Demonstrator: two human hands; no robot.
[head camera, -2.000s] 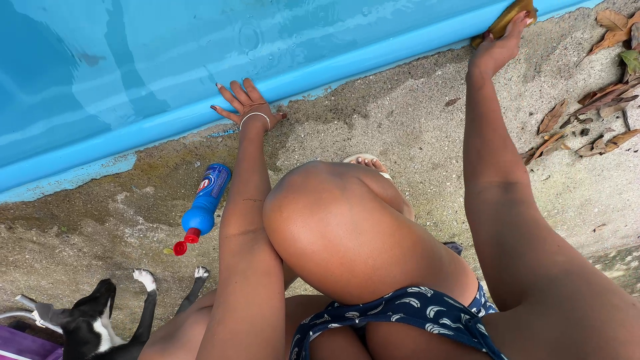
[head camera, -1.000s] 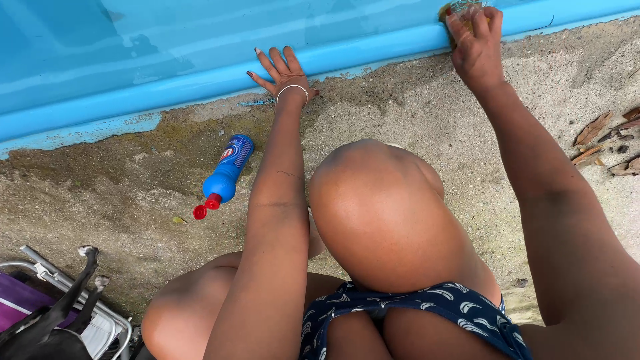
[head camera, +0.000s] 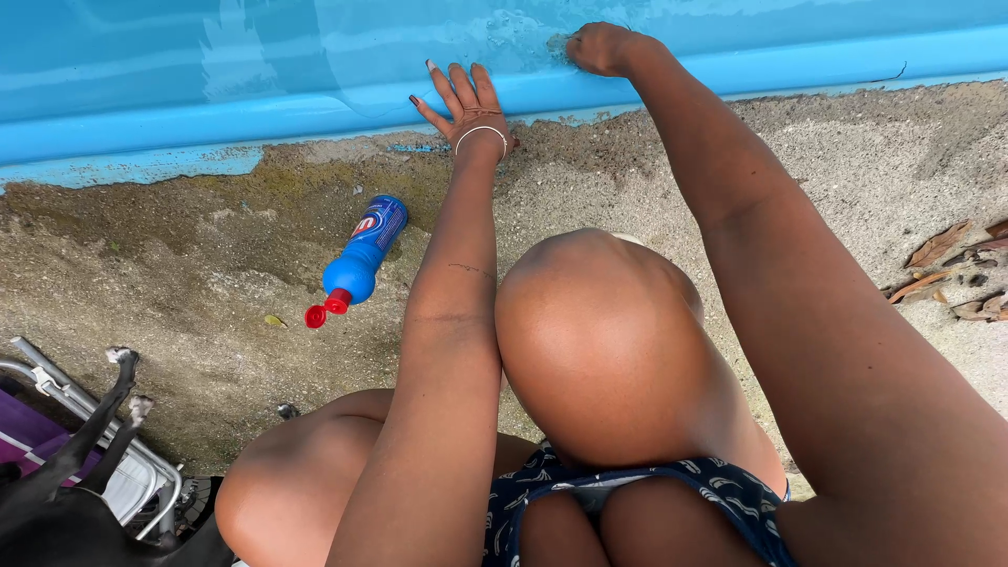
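Observation:
My left hand (head camera: 472, 114) rests on the blue pool edge (head camera: 331, 106), fingers spread, with a light bracelet at the wrist. My right hand (head camera: 602, 49) is farther right, closed around a sponge or scrubbing pad (head camera: 560, 49) at the water just inside the edge. Only a small, blurred part of the pad shows beyond the fingers. A blue plastic bottle (head camera: 350, 276) lies on its side on the concrete, left of my left forearm, with its red flip cap open and pointing down and left.
Rough, partly stained concrete (head camera: 220, 260) borders the pool. Dry leaves (head camera: 941, 244) lie at the right. A black dog with white paws (head camera: 47, 504) is at the lower left, over a metal-framed folding chair (head camera: 146, 449) with purple fabric. A small yellow leaf (head camera: 275, 320) lies near the bottle.
My right hand has moved left along the pool edge with the pad, closer to my left hand. My left hand stays spread on the edge. The dog's forelegs have changed position since the earliest frame.

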